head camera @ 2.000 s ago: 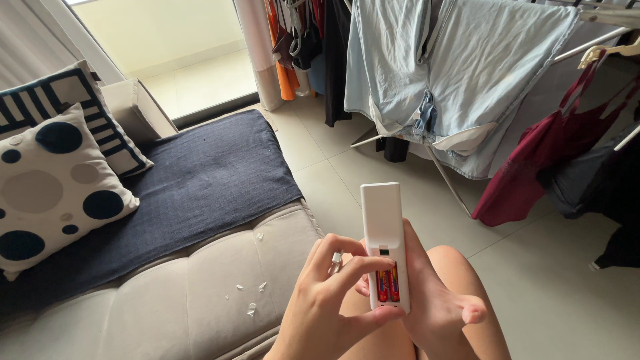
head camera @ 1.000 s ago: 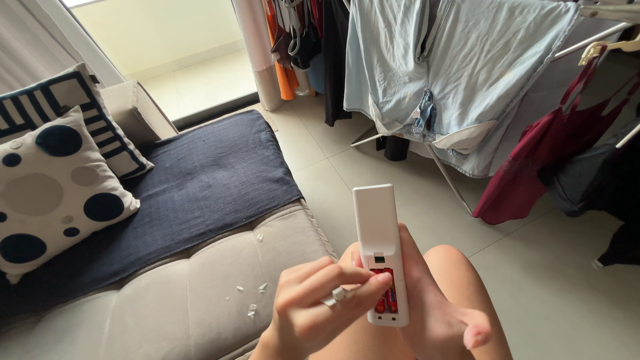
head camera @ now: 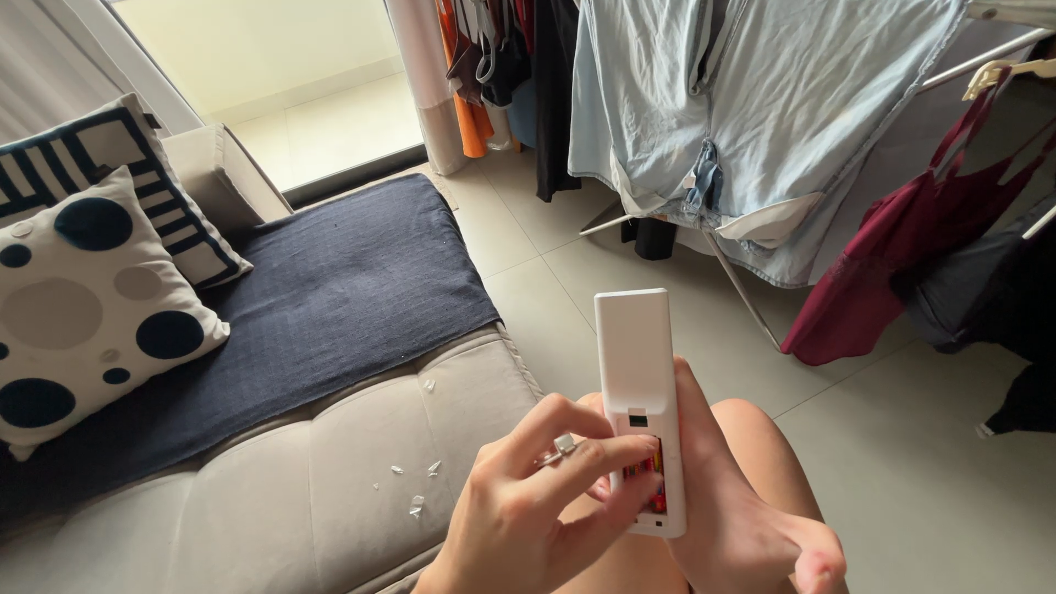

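Observation:
A white plastic remote control is held upright above my lap, its back toward me and its battery compartment uncovered. Red batteries lie side by side in that compartment, partly hidden by fingers. My left hand, with a ring on one finger, reaches over the compartment, its fingertips and thumb touching the batteries. Behind the remote, my right hand supports it along the right side, thumb pointing away to the right. The fingers of that hand are mostly hidden behind the remote.
Torn clear plastic bits lie on the beige sofa seat at left, near a dark blue throw and patterned cushions. A drying rack with denim clothing and a maroon garment stands ahead on the tiled floor.
My left hand's fingers have shifted over the batteries; they covered the upper part of the compartment a second ago. The right hand still holds the remote.

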